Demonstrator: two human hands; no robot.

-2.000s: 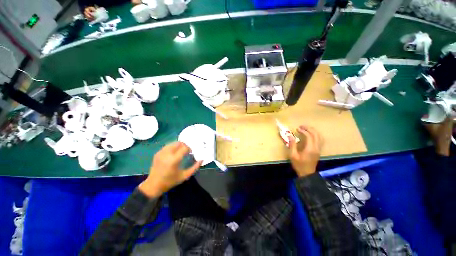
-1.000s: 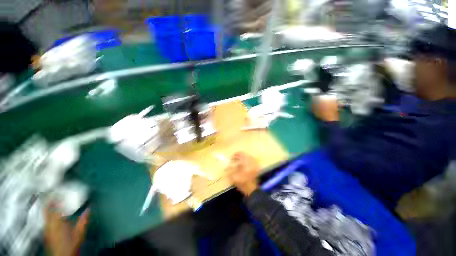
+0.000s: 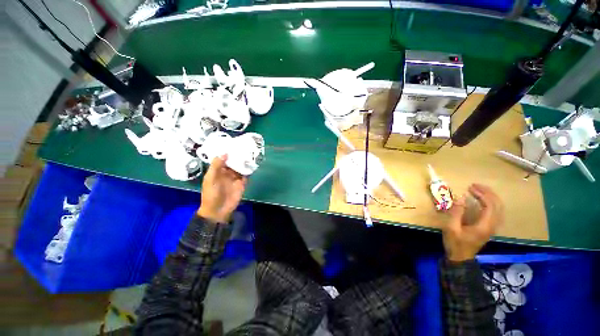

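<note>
My left hand (image 3: pixel 222 188) grips a white bracket housing (image 3: pixel 245 153) at the right front of a pile of white bracket housings (image 3: pixel 204 108). My right hand (image 3: pixel 472 220) is open over the mat, with its fingertips beside a small white bottle with red marking (image 3: pixel 441 194); contact is unclear. A white camera unit (image 3: pixel 360 173) with two antennas lies on the mat's left front edge, with a thin dark wire across it. Another white unit with antennas (image 3: pixel 343 96) lies behind it.
The screw feeder (image 3: pixel 429 98) stands on the tan mat (image 3: pixel 506 184). A black power screwdriver (image 3: pixel 498 103) hangs right of it. White units (image 3: pixel 562 141) lie at far right. Blue bins (image 3: pixel 99 230) with white parts are below the bench. A small white part (image 3: pixel 304 28) lies on the green strip.
My left hand has moved to the pile and taken hold of a white housing. My right hand remains near the bottle. The view swung right, then back left.
</note>
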